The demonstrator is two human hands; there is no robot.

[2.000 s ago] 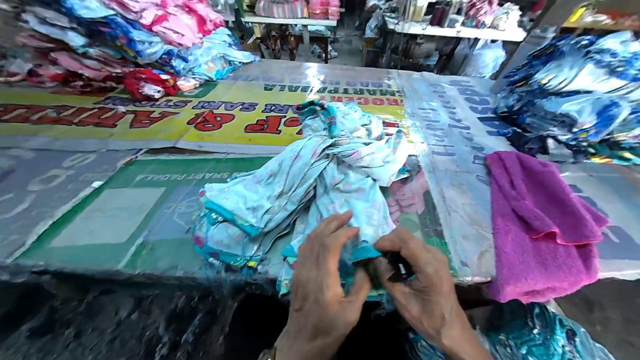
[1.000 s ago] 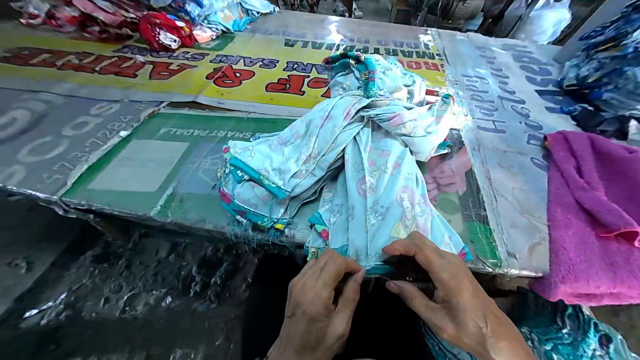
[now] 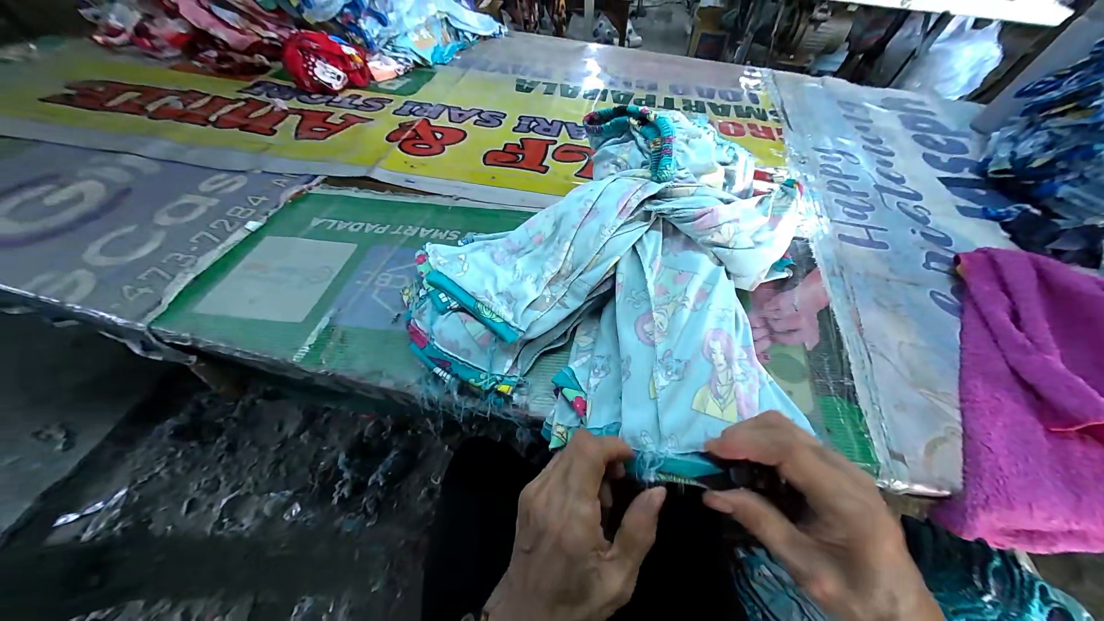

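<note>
A bundle of light-blue printed garments (image 3: 660,302), with teal hems, lies on the table and hangs toward its front edge. A patterned elastic band (image 3: 660,142) shows at the bundle's far end. My left hand (image 3: 578,517) pinches the near teal hem between thumb and fingers, where loose threads show. My right hand (image 3: 802,509) is at the right end of the same hem, thumb and forefinger close on it. Something small and dark, not clearly seen, is within my right hand's fingers.
Old printed tarpaulins cover the table (image 3: 259,302). A magenta towel (image 3: 1026,388) hangs over its right edge. Blue cloth pieces (image 3: 1048,155) are heaped at right, red and blue cloths (image 3: 302,39) at back left. Teal patterned fabric (image 3: 966,578) lies below at lower right.
My hands were closer together at the hem two seconds ago; now they are apart along it, and more of the hem shows between them. The view has shifted.
</note>
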